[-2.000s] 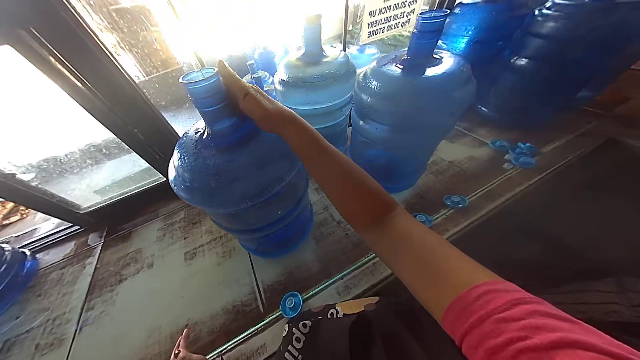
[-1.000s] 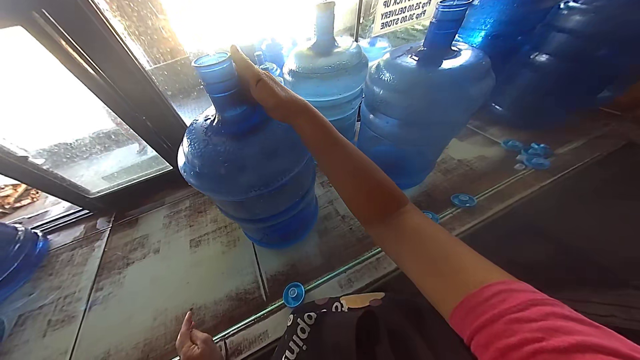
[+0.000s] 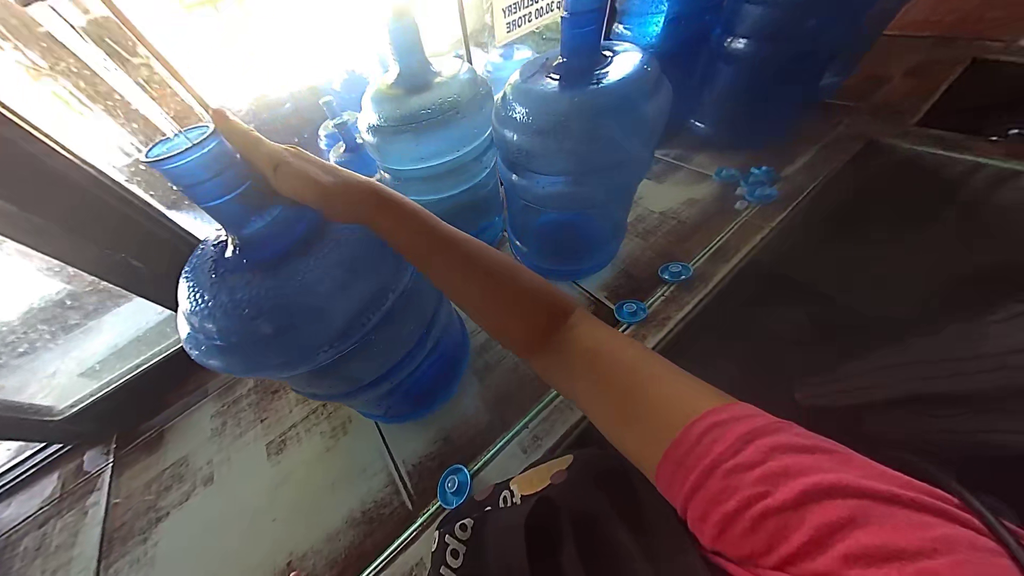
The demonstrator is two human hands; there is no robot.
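A large blue plastic water jug (image 3: 320, 304) with an uncapped neck stands at the left on a tiled ledge. My right hand (image 3: 300, 172) lies against the right side of its neck, fingers stretched out and not wrapped round it; the arm crosses the view from the lower right in a red sleeve. Thin clear streaks, perhaps water, reach the jug's mouth from above. Of my left hand only a tiny fingertip-like bit shows at the bottom edge, too little to tell what it does. A blue cap (image 3: 454, 486) rests at the ledge's near edge.
Two more blue jugs, one lighter (image 3: 432, 136) and one darker (image 3: 572, 160), stand right of the first, with further large jugs (image 3: 744, 72) behind. Loose caps (image 3: 630, 311) lie along the edge, several more (image 3: 752, 186) farther right. A dark window frame (image 3: 80, 200) borders the left side.
My left hand, seen at the bottom edge a second ago, has dropped almost wholly out of view. My right hand stays at the jug's neck.
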